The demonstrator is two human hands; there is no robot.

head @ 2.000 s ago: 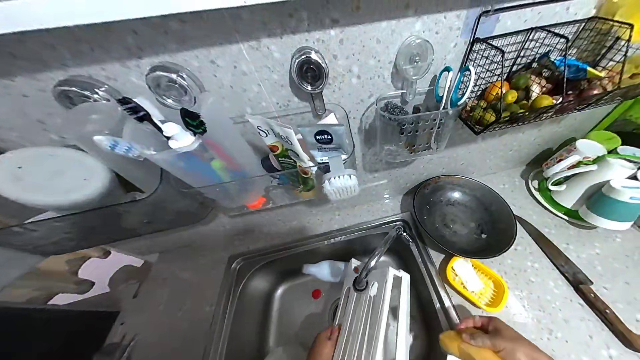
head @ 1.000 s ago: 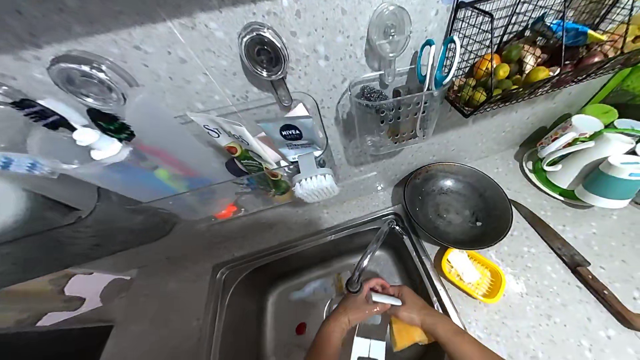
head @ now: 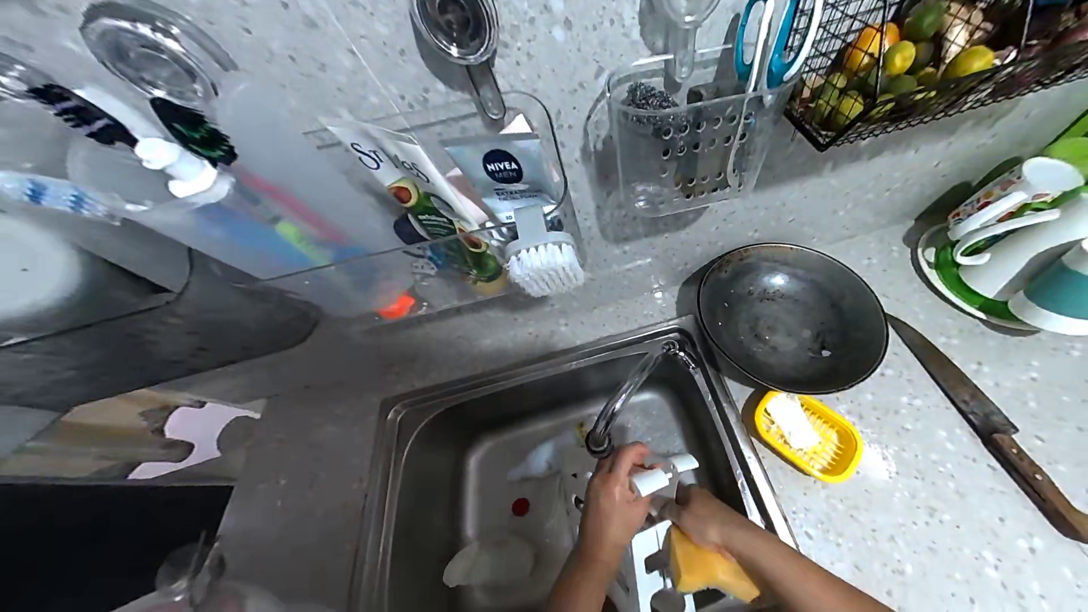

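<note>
Under the faucet (head: pixel 625 395), over a steel sink (head: pixel 476 459), my left hand (head: pixel 614 501) grips a small clear and white plastic piece (head: pixel 659 478). My right hand (head: pixel 701 514) is close against it, with a yellow sponge (head: pixel 705 565) at its underside; its fingertips are partly hidden, so its hold is hard to tell. Below the hands lies a white plastic rack with cutouts (head: pixel 650 561). On the sink floor are a pale translucent oval item (head: pixel 490 561), a small red round thing (head: pixel 520 507) and a whitish item (head: pixel 540 459).
Right of the sink sit a dark metal pan (head: pixel 790 319), a yellow soap dish (head: pixel 837 442) and a large knife (head: pixel 960 382). Farther right is a plate (head: pixel 943 272) with mugs. Clear holders (head: pixel 680 161) and a wire fruit basket (head: pixel 918 93) hang on the wall.
Two seconds ago my hands were apart, the left at the white rack and the right with the sponge by the sink's right rim; now they are together under the faucet. The view has moved closer.
</note>
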